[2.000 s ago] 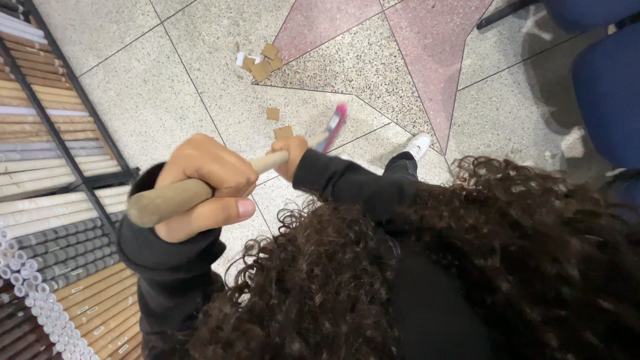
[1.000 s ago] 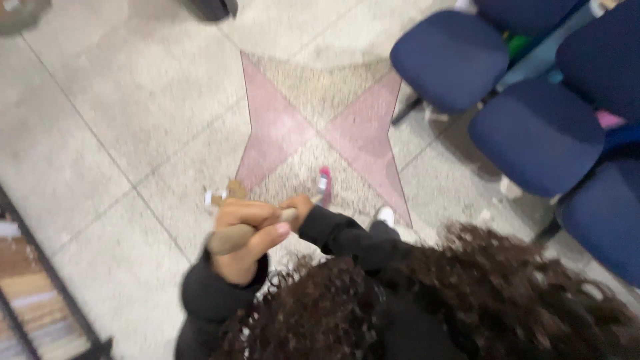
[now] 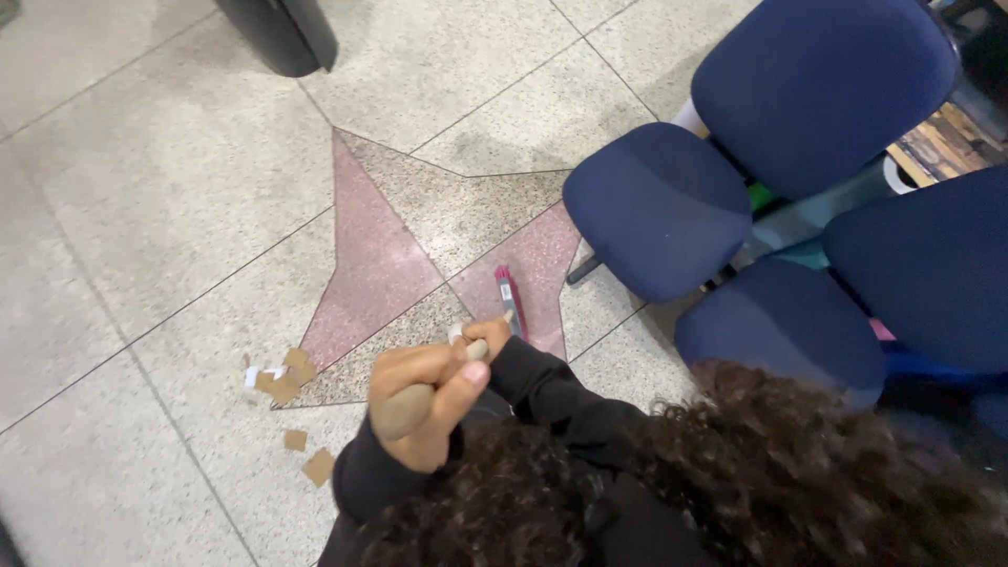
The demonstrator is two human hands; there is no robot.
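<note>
My left hand (image 3: 421,402) is closed around the rounded upper end of a wooden broom handle (image 3: 405,411). Lower on the same handle, my right hand (image 3: 490,335) grips it, with the black sleeve crossing from the right. Past the right hand, the broom head (image 3: 510,299), grey with pink bristles, lies over a pink point of the star-patterned floor. Brown cardboard pieces (image 3: 283,387) lie in a loose pile with white scraps at the star's lower left tip. Two more cardboard pieces (image 3: 319,467) rest apart, below the pile.
Blue padded chairs (image 3: 657,213) stand along the right, one with a dark leg or bar jutting out. Behind them are a roll (image 3: 827,201) and other goods. A black cylindrical object (image 3: 287,39) stands at the top left. Dark curly hair covers the lower right.
The broom head, beside the cardboard pieces two seconds ago, now lies farther right, over the star's right pink point. The view has swung toward the chairs; both hands still hold the handle.
</note>
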